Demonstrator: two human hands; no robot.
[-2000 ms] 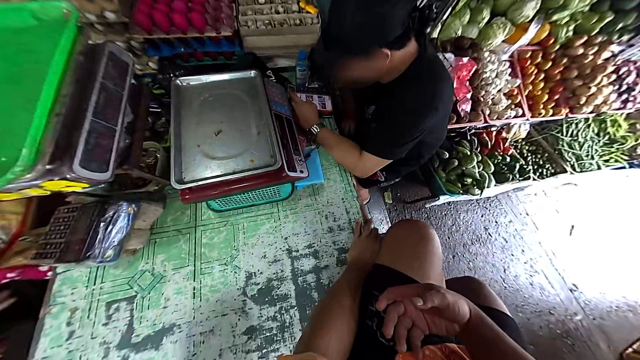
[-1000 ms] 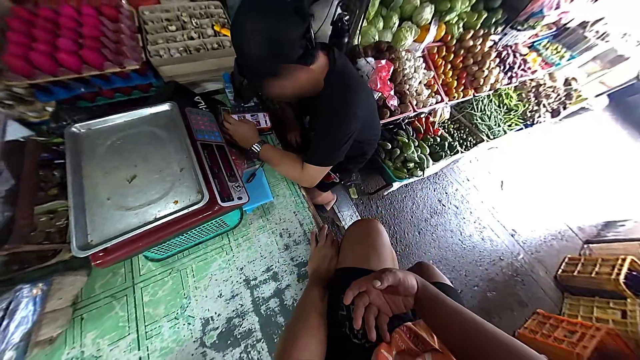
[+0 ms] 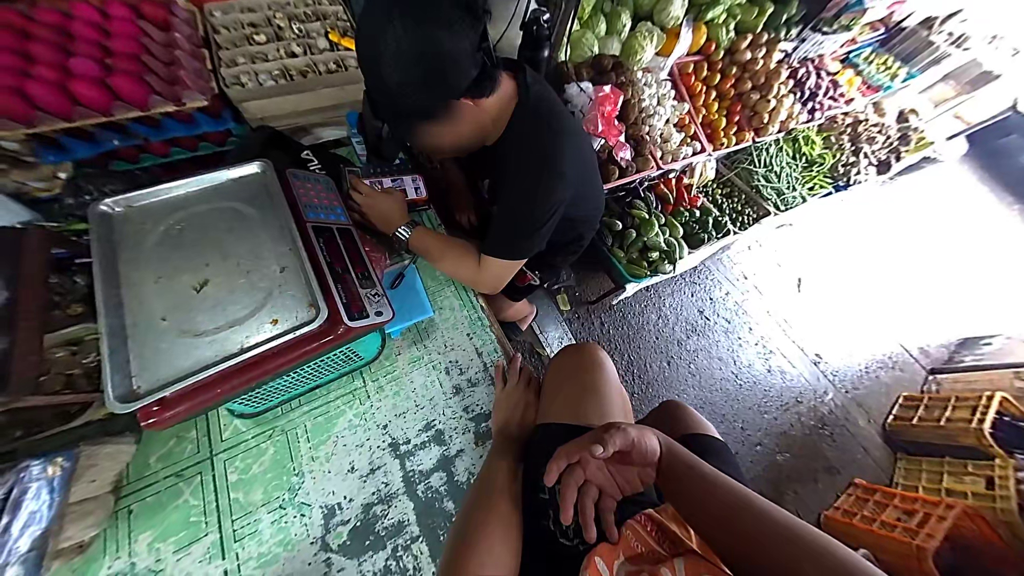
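My left hand (image 3: pixel 516 396) rests by the edge of the worn green patterned surface (image 3: pixel 272 488), beside my thigh, and holds nothing that I can see. Above my lap, my right hand (image 3: pixel 604 472) is turned palm up with its fingers loosely curled and apart, nothing in it. To the left stands a red digital scale (image 3: pixel 348 272) bearing a metal tray (image 3: pixel 208 280) with small scraps on it; a teal plastic basket (image 3: pixel 308 376) is under it. A blue sheet (image 3: pixel 410 300) with a pen on it lies beside the scale.
A person in black (image 3: pixel 532 160) leans over a phone (image 3: pixel 400 188) just past the scale. Pink eggs (image 3: pixel 88 72) and a carton egg tray (image 3: pixel 280 48) stand at the back left. Vegetable bins (image 3: pixel 720 96) line the back right. Plastic crates (image 3: pixel 904 520) stand on the floor at lower right.
The view has swung to the right, bringing the crates in. My left hand stays by the edge and my right hand stays over my lap.
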